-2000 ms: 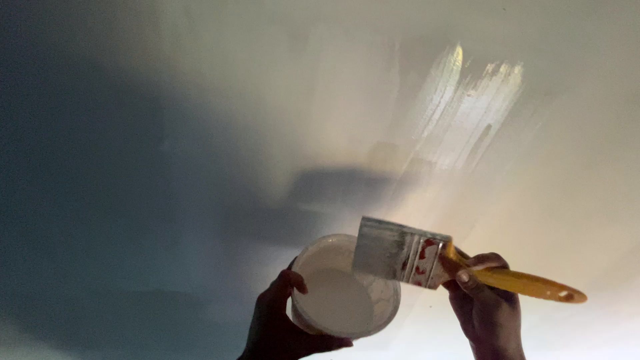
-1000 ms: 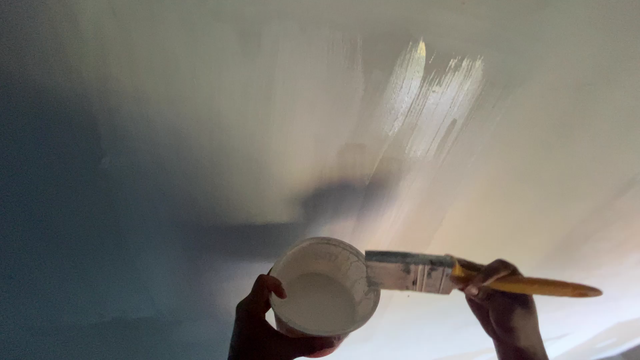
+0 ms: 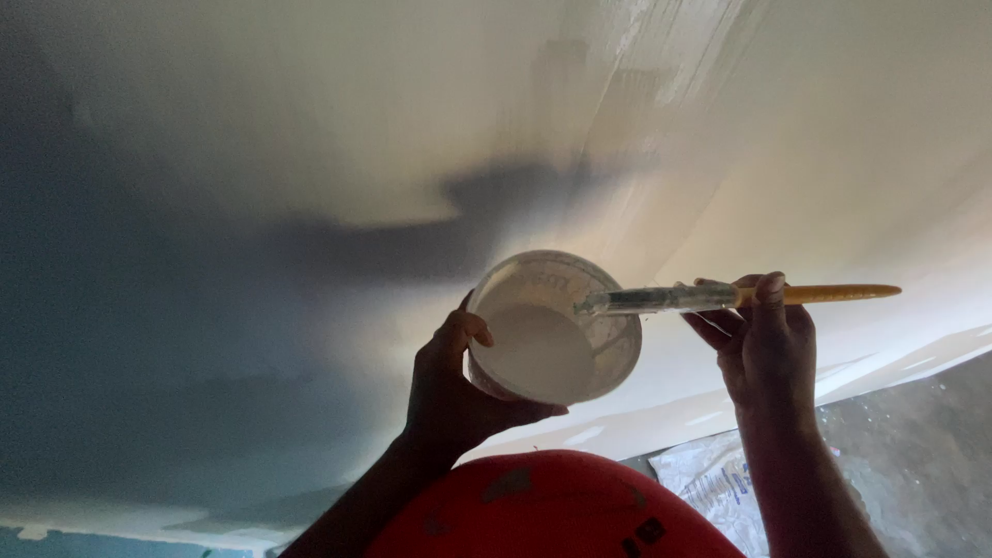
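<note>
My left hand grips a round plastic tub by its side, thumb over the rim; whitish paint lies inside. In my right hand is a wide paintbrush with a yellow handle, turned edge-on. Its bristle tips are over the right part of the tub's mouth; whether they touch the tub's inner wall I cannot tell. Behind both hands stands a pale wall, with wet-looking brush streaks at the upper right.
Below the hands is my red clothing, stained in places. A white printed plastic sack lies on the grey floor at the lower right, by the foot of the wall. Dark shadows fall across the wall's left and middle.
The brush has turned from its broad face to its narrow edge, and its tips now overlap the tub's mouth. The view has tilted down, bringing in the floor and the red clothing.
</note>
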